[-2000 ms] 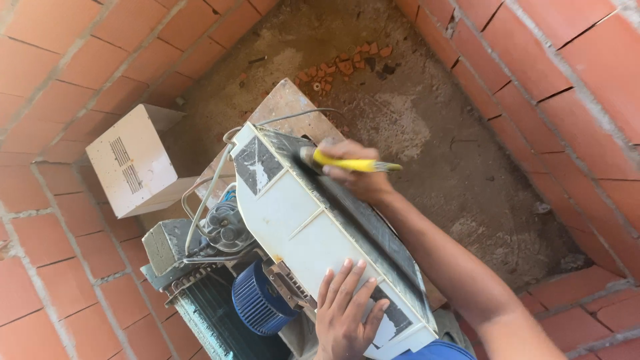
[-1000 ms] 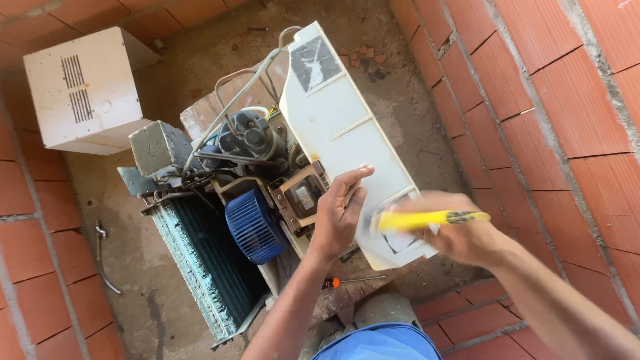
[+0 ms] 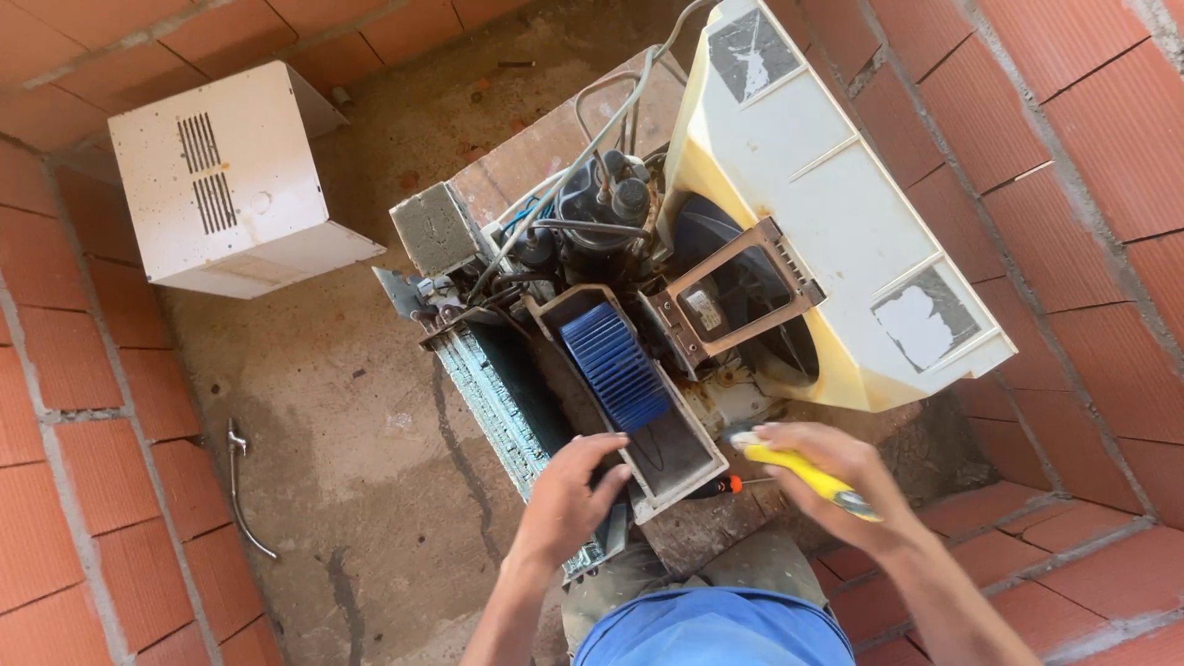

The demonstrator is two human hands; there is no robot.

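Observation:
An opened window air conditioner takes up the middle of the head view. My right hand (image 3: 837,476) grips a yellow-handled brush (image 3: 805,474), its head beside the lower edge of the white fan shroud (image 3: 832,185). My left hand (image 3: 575,495) has its fingers apart at the rim of the blower housing (image 3: 680,476), by the lower end of the blue blower wheel (image 3: 615,365); whether it touches the rim I cannot tell. Left of the wheel lie the finned coil (image 3: 495,416) and, further up, the compressor (image 3: 601,208). A brown metal motor bracket (image 3: 740,296) stands before the shroud's round opening.
Brick walls (image 3: 1064,231) close in on both sides. A white metal casing (image 3: 222,176) stands on the floor at upper left, and a curved metal pipe (image 3: 240,490) lies near the left wall. A screwdriver with an orange-and-black handle (image 3: 726,486) is beside the blower housing.
The brush in my right hand has left the shroud's white face and is now below it. My left hand has moved from the shroud to the blower housing. The view has shifted.

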